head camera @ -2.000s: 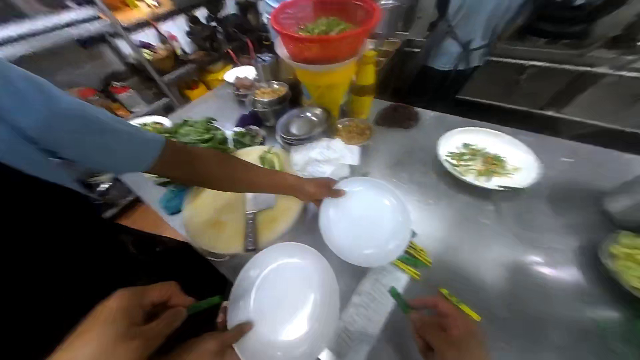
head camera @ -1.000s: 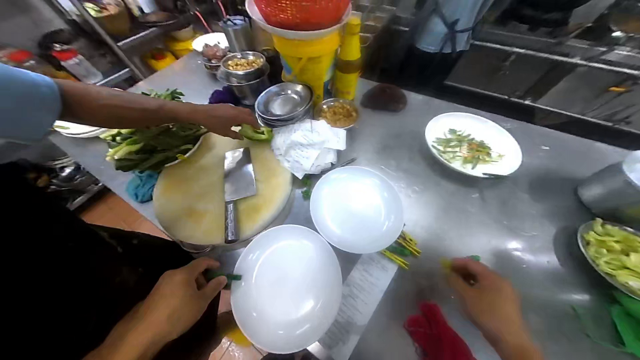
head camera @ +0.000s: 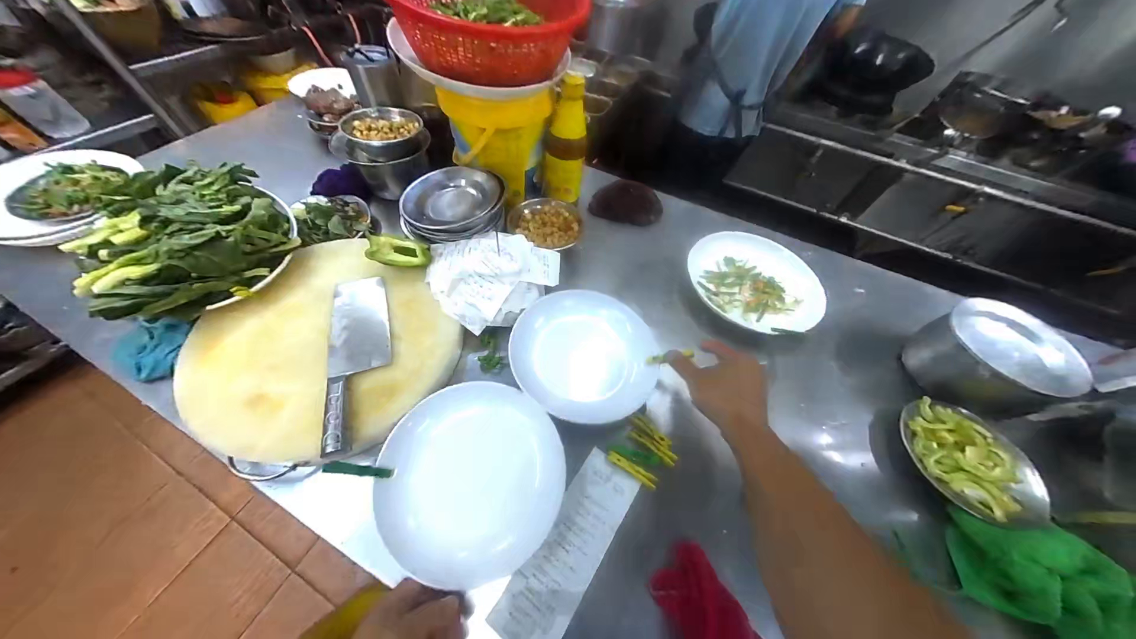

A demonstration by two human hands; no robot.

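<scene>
My right hand (head camera: 728, 386) pinches a yellow clothespin (head camera: 661, 358) at the right rim of a white bowl (head camera: 584, 355). A larger white plate (head camera: 470, 484) lies in front of that bowl, with a green clip (head camera: 358, 469) at its left rim. At this plate's near rim is my left hand (head camera: 413, 612), partly cut off by the frame; its grip is unclear, and a blurred yellow thing is beside it. Yellow and green clothespins (head camera: 646, 451) rest beside a long printed paper slip (head camera: 572, 541). A cleaver (head camera: 358, 328) lies on the round cutting board (head camera: 257, 377), left of the plates.
Leafy greens (head camera: 177, 235) fill a plate at left. Steel dishes (head camera: 453, 200), paper slips (head camera: 488, 280) and a yellow bucket (head camera: 493, 124) stand behind. At right are a plate of shredded vegetables (head camera: 754, 284), a lidded pot (head camera: 985, 355) and cut greens (head camera: 963, 453). A person (head camera: 754, 62) stands beyond.
My right hand has moved to the bowl's right rim. My left hand has moved from the plate's left side to its near rim. The other person's arm at left has left the view.
</scene>
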